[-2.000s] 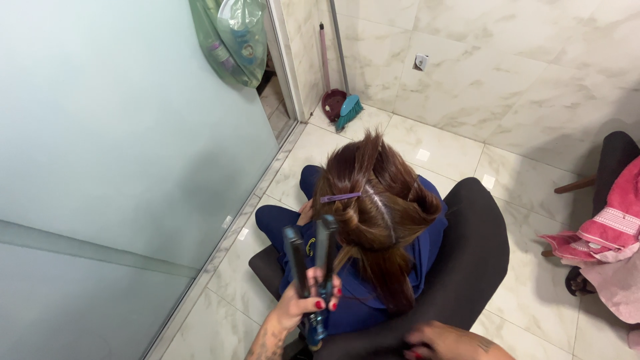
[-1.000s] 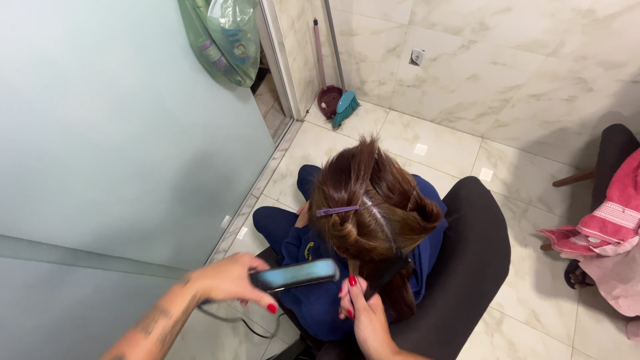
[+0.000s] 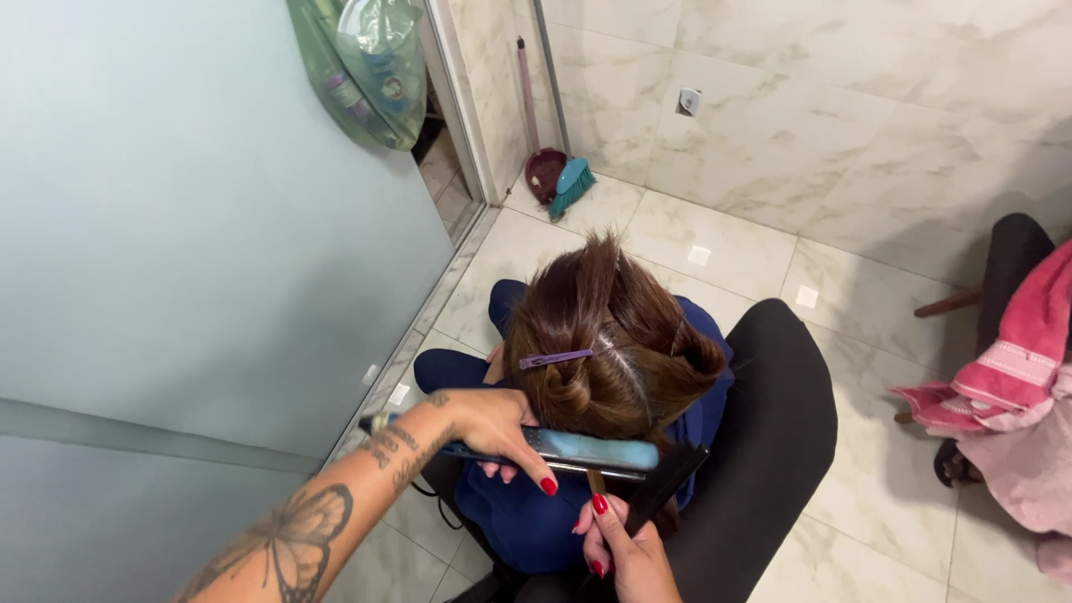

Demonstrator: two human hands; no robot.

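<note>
My left hand (image 3: 494,431) grips a blue hair straightener (image 3: 599,450), which lies across the back of a seated person's head, low down. Between my right hand's (image 3: 620,536) thumb and fingers is a thin strand of hair (image 3: 596,483) that comes out from under the straightener's plates. A black comb (image 3: 666,490) is also held in that hand, slanting up to the right. The person's brown hair (image 3: 578,293) is parted and pinned up, with a purple hair clip (image 3: 556,359) on the left side. Their clothing (image 3: 511,511) is dark blue.
Around the person is a black chair (image 3: 775,402). A frosted glass door (image 3: 209,209) stands at left, a green plastic bag (image 3: 377,75) hanging on it. A dustpan (image 3: 544,173) and a teal broom (image 3: 573,186) lean in the corner. Pink towels (image 3: 1009,368) hang at right.
The straightener, upright in one hand two seconds ago, now lies level at the hair in my left hand. It has moved right since one second ago. My right hand has come up to the hair.
</note>
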